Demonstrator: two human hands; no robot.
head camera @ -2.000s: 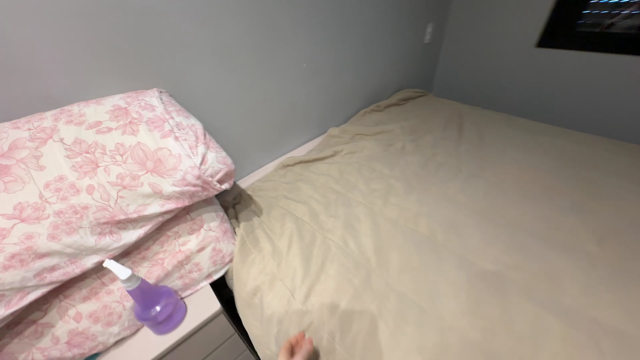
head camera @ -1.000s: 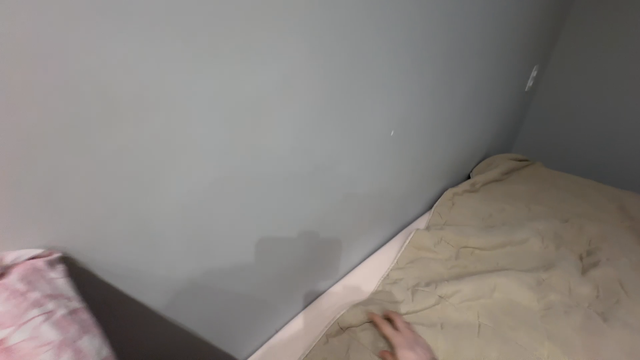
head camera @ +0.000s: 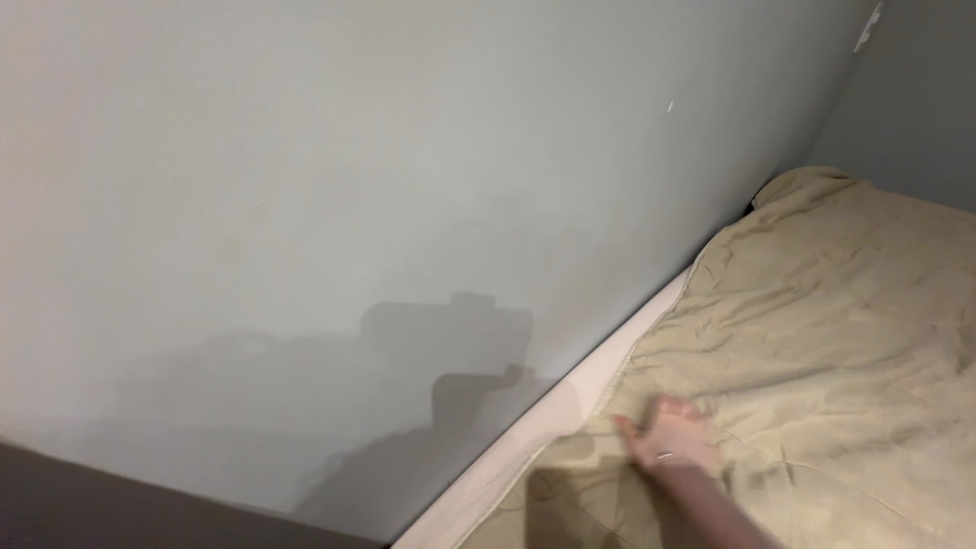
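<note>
My right hand is over the beige bedspread, close to its edge along the wall. Its thumb points left, apart from blurred, partly curled fingers, and no object shows in its grasp. Whether the palm presses on the cloth cannot be told. The bedspread is wrinkled, with a thin seam along its edge. Between it and the wall runs a pale pink strip, perhaps part of the bed or sheet beneath. My left hand is out of view.
A grey wall fills the left and middle and carries dark shadows. A white wall fitting is near the corner at the upper right. A dark surface with a slanting upper edge lies at the lower left.
The view has swung toward the wall, so the floral pillows and purple spray bottle seen earlier are out of frame. More of my right hand and forearm shows over the bedspread.
</note>
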